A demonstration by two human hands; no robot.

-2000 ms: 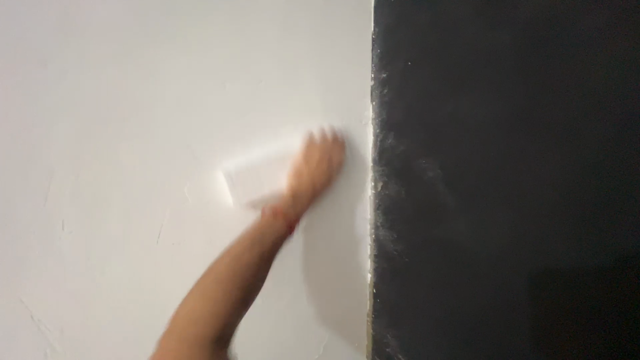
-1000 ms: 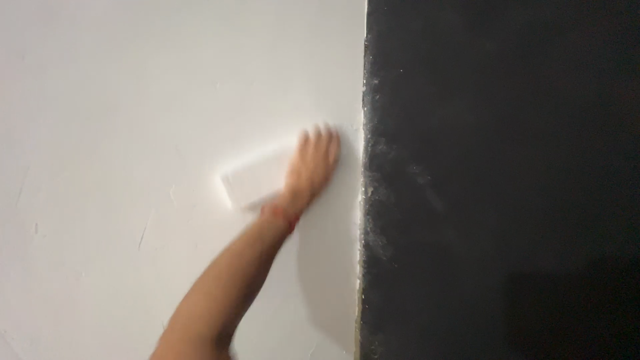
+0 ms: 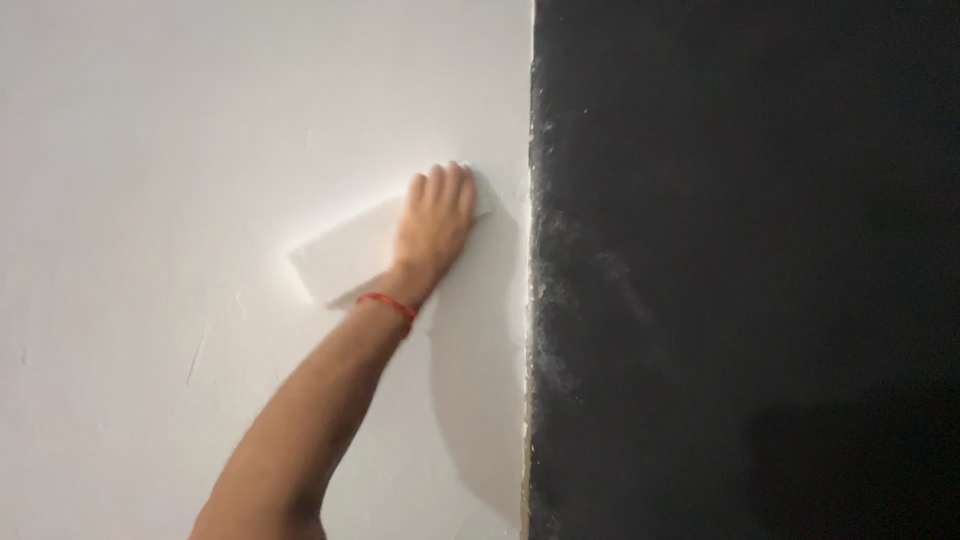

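Note:
My left hand (image 3: 435, 217) lies over the right part of a pale, flat rectangular block (image 3: 345, 251), with the back of the hand toward me and the fingers pointing up. The block rests slantwise against a white wall surface (image 3: 187, 112), its left end lower than its right. My fingers are bent over its upper edge, and the thumb cannot be made out. A red cord bracelet (image 3: 386, 302) circles the wrist. My right hand is out of view.
A rough, chipped vertical edge (image 3: 528, 300) separates the white surface from a black surface (image 3: 735, 225) at the right. Pale dusty smudges (image 3: 555, 360) mark the black side near that edge. Thin scratches (image 3: 197, 356) show at lower left.
My left hand and the block have moved a little upward on the white surface compared with one second ago. The view has shifted slightly.

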